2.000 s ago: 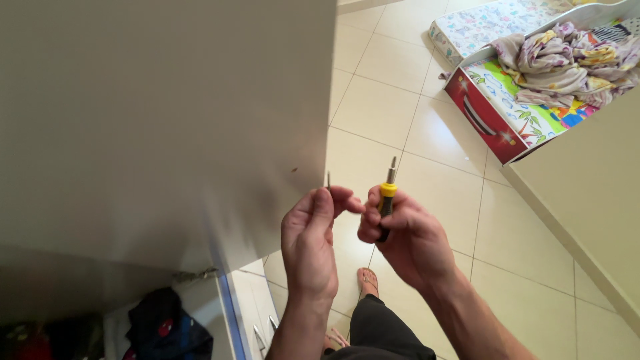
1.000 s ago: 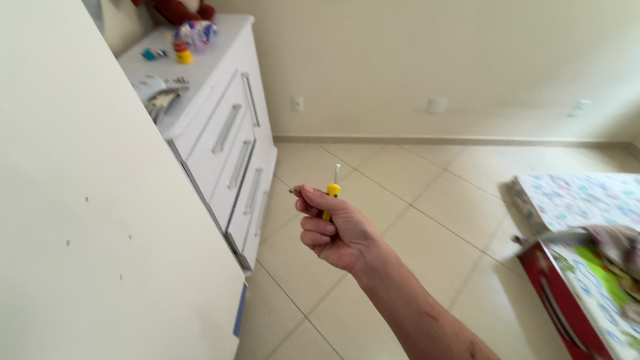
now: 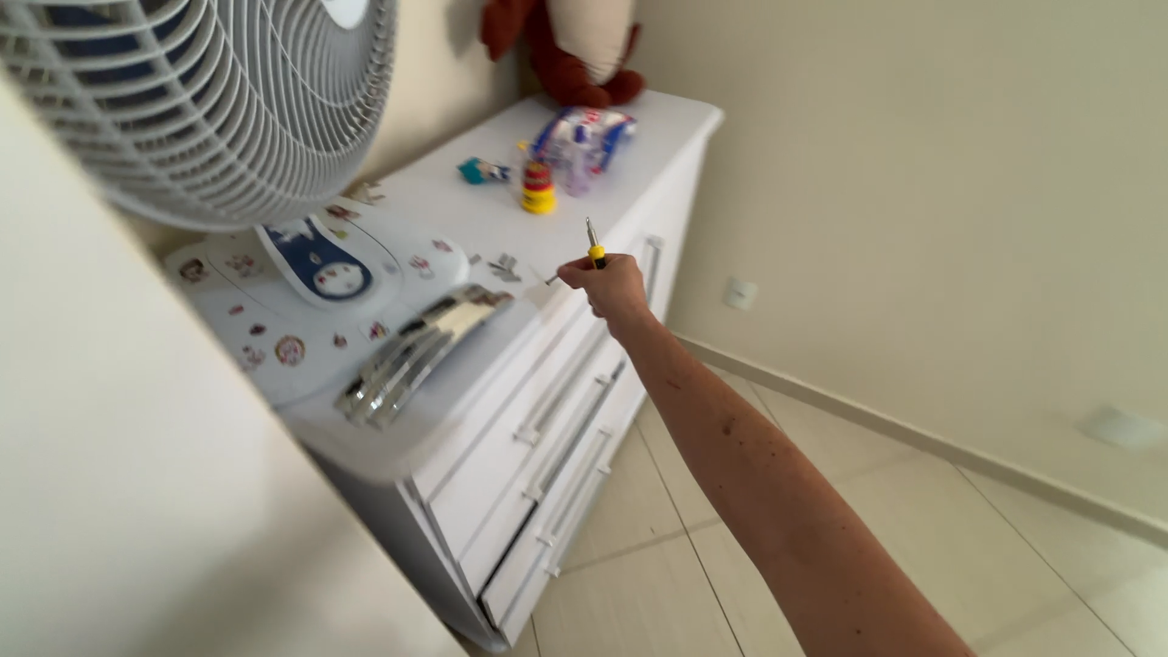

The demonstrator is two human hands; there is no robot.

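Observation:
My right hand [image 3: 613, 285] is closed around a screwdriver [image 3: 596, 248] with a yellow and black handle, its metal tip pointing up. A small thin metal piece, seemingly a screw [image 3: 552, 279], sticks out between the thumb and fingertips of the same hand. The hand is above the front edge of a white dresser [image 3: 429, 196]. Small metal pieces [image 3: 504, 266] lie on the dresser top, left of the hand. Nearer to me rests a pile of shiny metal handles [image 3: 424, 351]. My left hand is out of view.
A fan [image 3: 246, 109] stands on a sticker-covered white board [image 3: 219, 292] at the left. Farther back on the dresser are a red and yellow bottle [image 3: 538, 189], a plastic package [image 3: 593, 137] and a brown plush toy [image 3: 584, 55]. A white panel [image 3: 137, 411] fills the left foreground.
The view has swung to the dresser. My right hand, still holding the screwdriver, has moved to above the dresser's edge. My left hand, seen two seconds ago, has left the view.

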